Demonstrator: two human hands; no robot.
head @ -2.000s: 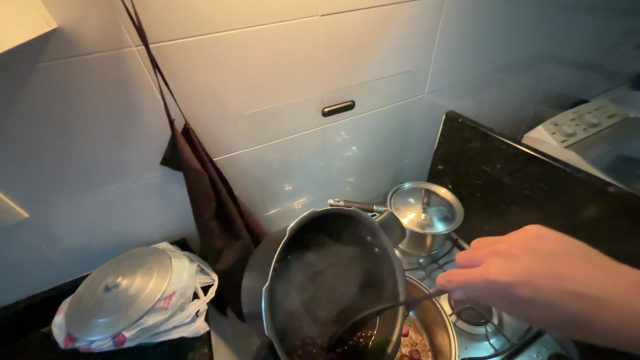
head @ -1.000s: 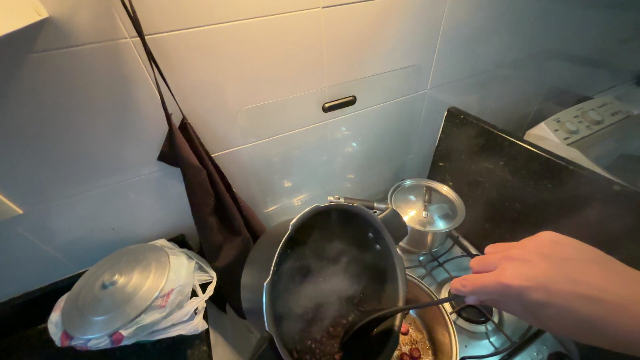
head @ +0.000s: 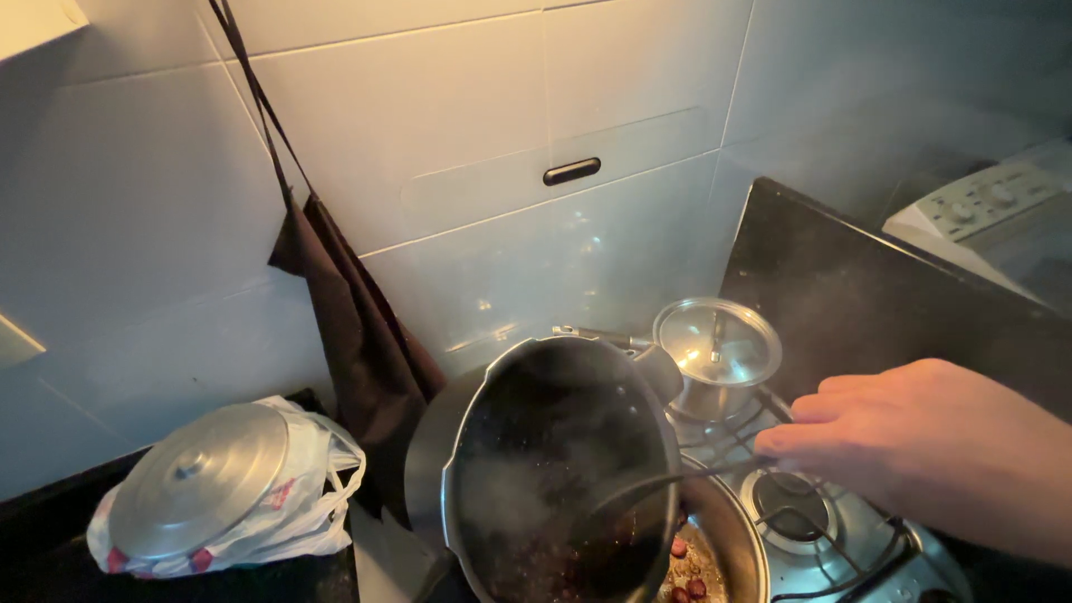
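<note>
My right hand (head: 879, 444) is closed on the thin handle of a dark ladle or spoon (head: 645, 486), whose head is down inside a large dark pot (head: 452, 452). The pot is tilted over a metal pan (head: 758, 536) on the gas stove. Dark food lies low in the pot and steam rises from it. Reddish pieces, perhaps beans or sausage, sit in brownish food (head: 695, 578) in the pan. My left hand is not in view, and what holds the pot is hidden.
A small lidded saucepan (head: 716, 360) stands behind on the stove grate, near a bare burner (head: 787, 507). At left, an aluminium lid (head: 201, 477) rests on a white plastic bag (head: 314, 502). A brown apron (head: 343, 335) hangs on the tiled wall. A dark stone panel (head: 888, 285) rises at right.
The ladle has stayed in the tilted pot while its handle and my right hand shifted slightly. More reddish pieces show in the pan than two seconds ago.
</note>
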